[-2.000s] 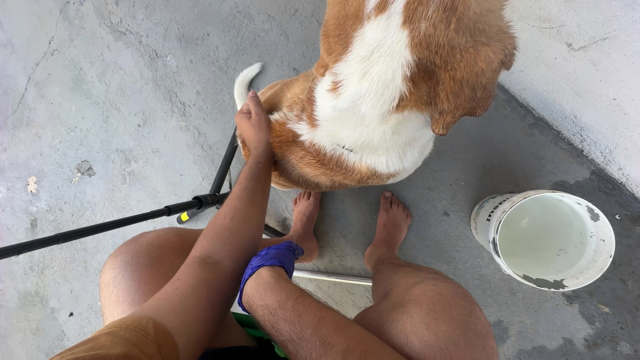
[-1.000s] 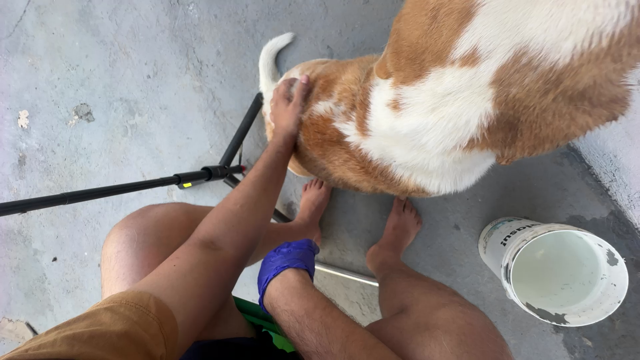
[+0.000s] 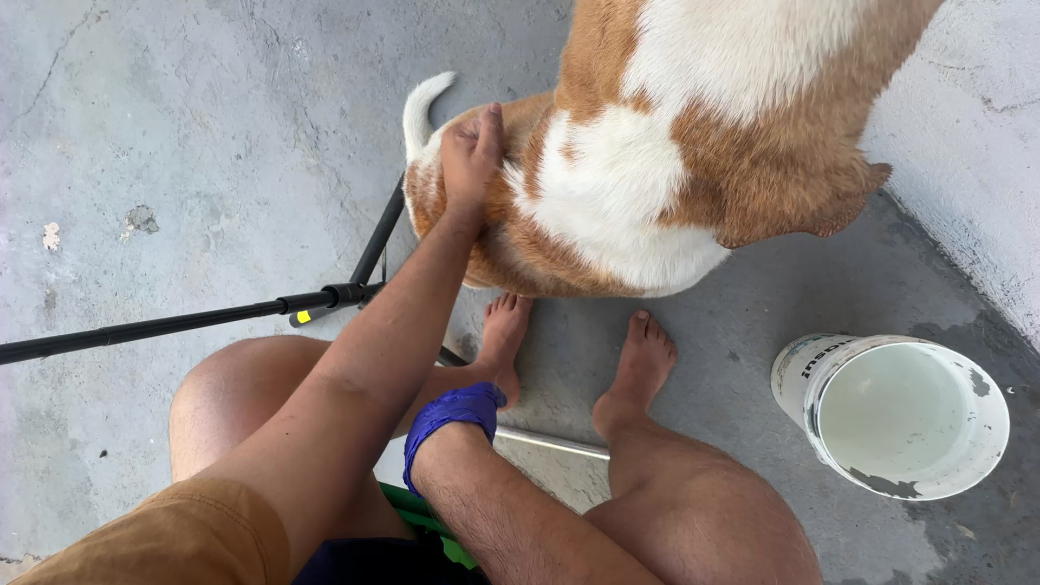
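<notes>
A brown and white dog [image 3: 617, 195] stands across the upper middle, its white tail [image 3: 419, 110] curving at its left end. My left hand [image 3: 475, 154], bare, rests on the dog's hindquarters near the tail; its thumb shows, and part of its fingers is hidden, so its grip is unclear. Lower down, between my knees, my right hand [image 3: 455, 426] wears a blue-purple disposable glove. Its fingers are turned away under the wrist, and whether it holds anything cannot be seen. It is apart from the dog's body.
A white plastic bucket [image 3: 812, 406] of cloudy liquid stands at the right near a white wall [image 3: 967, 162]. Black tripod-like poles [image 3: 187, 323] cross the left side. My bare feet [image 3: 638, 366] are on the grey concrete floor, with a pale metal bar [image 3: 552, 441] behind them.
Over the dog's hindquarters, my left hand has changed from spread fingers one second ago to a more curled shape with the thumb up. The dog's head end has shifted. The gloved hand stays low between my knees.
</notes>
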